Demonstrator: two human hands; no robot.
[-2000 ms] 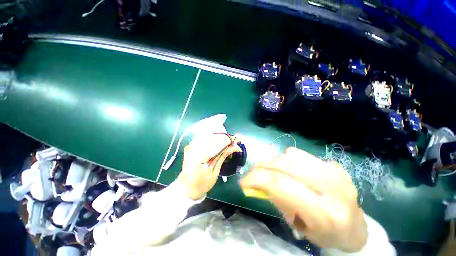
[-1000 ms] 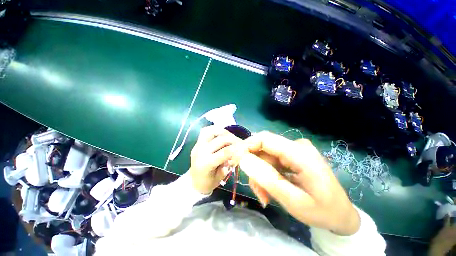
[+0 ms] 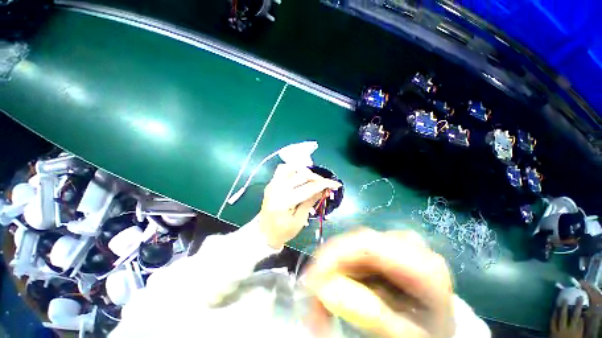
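A white camera housing (image 3: 300,153) with a round black cup (image 3: 335,193) lies on the green bench, mostly under my left hand. Its white tail cable (image 3: 254,170) curves down to the left. My left hand (image 3: 285,201) grips the housing at the cup, with its fingertips at the cup's opening. Thin red and dark wire leads (image 3: 321,214) hang from the cup, with a small white plug at their lower end. My right hand (image 3: 379,280) is blurred, below and right of the housing. Its fingers are curled, and whether it holds anything cannot be told.
Waiting camera units (image 3: 99,244) are piled below the left bench edge. Several board modules (image 3: 424,123) sit on the dark strip. A tangle of fine whitish strands (image 3: 462,231) lies to the right. Another housing (image 3: 561,224) and another person's hand (image 3: 573,321) are at far right.
My right hand has moved away from the cup, down towards me. My left hand still holds the housing. The black cup and the hanging leads now show more clearly than a second ago.
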